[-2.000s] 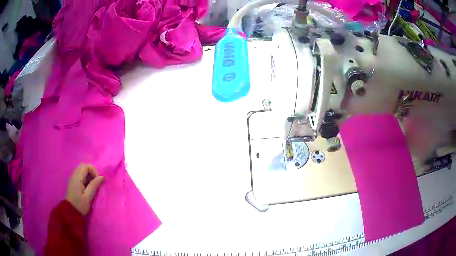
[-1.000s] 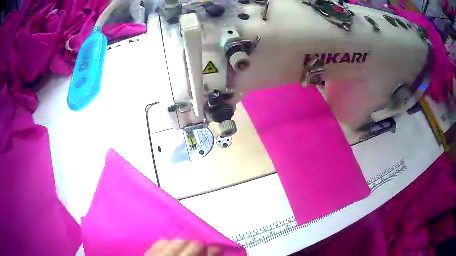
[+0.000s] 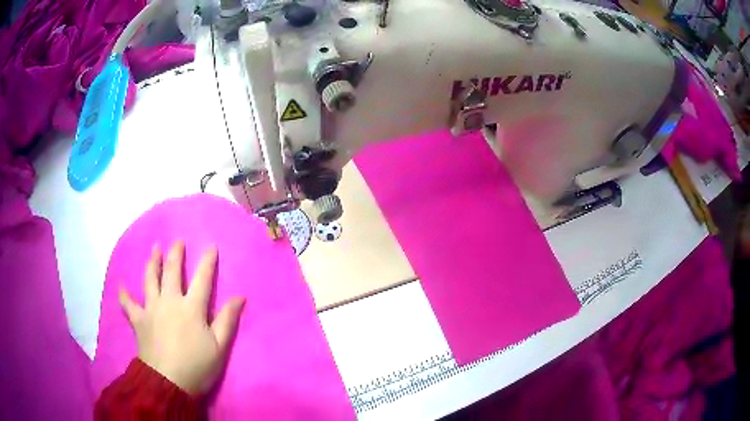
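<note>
A flat pink piece with a rounded end (image 3: 271, 329) lies left of the needle, its right edge touching the presser foot area (image 3: 276, 229). My left hand (image 3: 181, 325), in a red sleeve, lies flat on it with fingers spread, holding nothing. A rectangular pink cut piece (image 3: 473, 247) lies under the arm of the cream sewing machine (image 3: 403, 66). My right hand is not in view.
A light-blue oblong device (image 3: 100, 123) hangs at the upper left. Pink fabric heaps (image 3: 49, 74) lie behind it. More pink fabric (image 3: 666, 329) is below the table's right edge. A yellow-brown stick (image 3: 691, 196) lies right of the machine. A printed scale (image 3: 403, 380) runs along the front edge.
The rounded pink piece has come up beside the needle, where a pointed pink corner lay lower before. My left hand has moved up onto it, fingers spread. The view has shifted right.
</note>
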